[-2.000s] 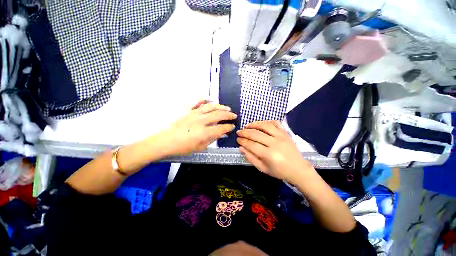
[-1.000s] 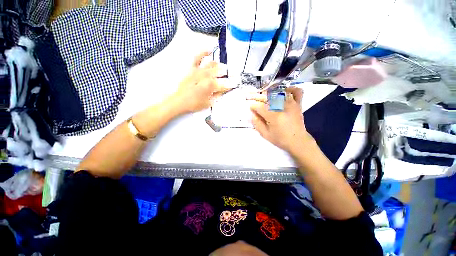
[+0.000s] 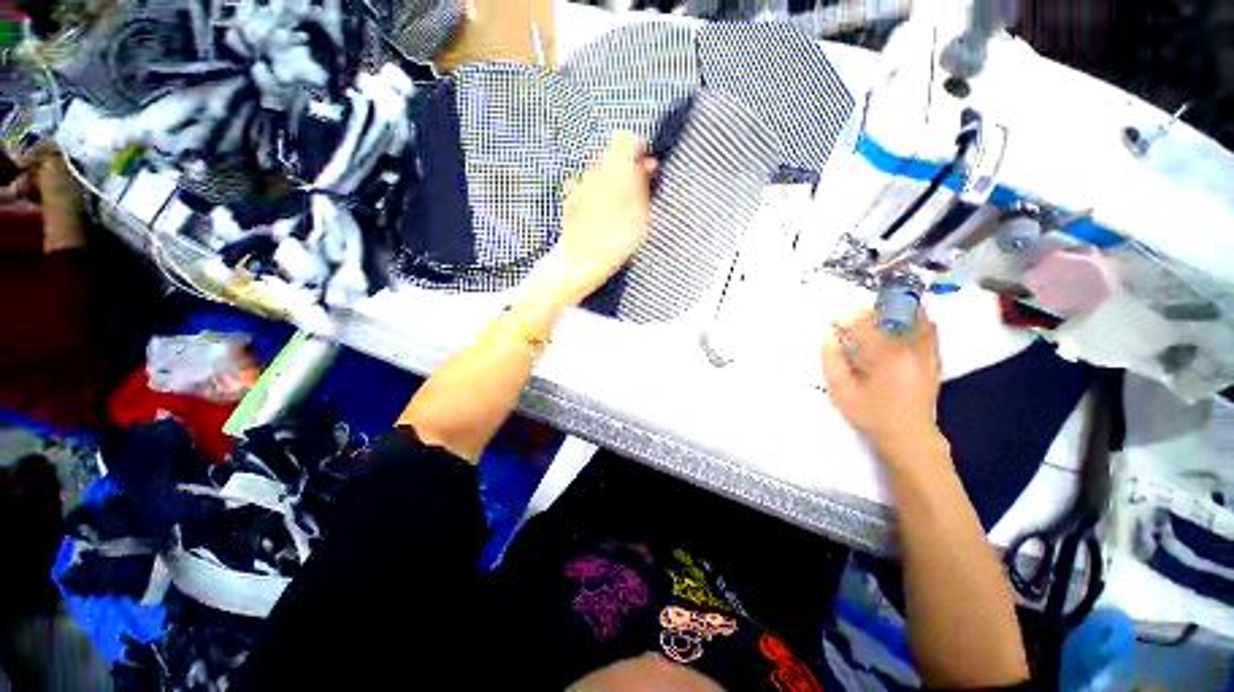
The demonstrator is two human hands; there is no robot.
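Observation:
My left hand (image 3: 612,203) is closed on the edge of a checked cut piece (image 3: 697,210) with a dark strip along its left side, left of the needle. My right hand (image 3: 886,372) is at the blue-grey attachment (image 3: 897,306) below the needle area; its fingertips are around it. The white sewing machine (image 3: 934,176) stands above. More checked pieces (image 3: 521,149) lie to the left, one with a dark panel (image 3: 440,169). A stack of dark cut pieces (image 3: 1015,419) lies to the right of my right hand.
Tied bundles (image 3: 291,149) crowd the table's left end. Black scissors (image 3: 1062,561) lie at the right edge. A scale (image 3: 677,466) runs along the front edge. Below left, a blue crate (image 3: 115,615) holds dark and white cloth.
The view has swung left. My left hand has moved from beside the needle to the left with the checked piece. My right hand remains by the blue-grey attachment.

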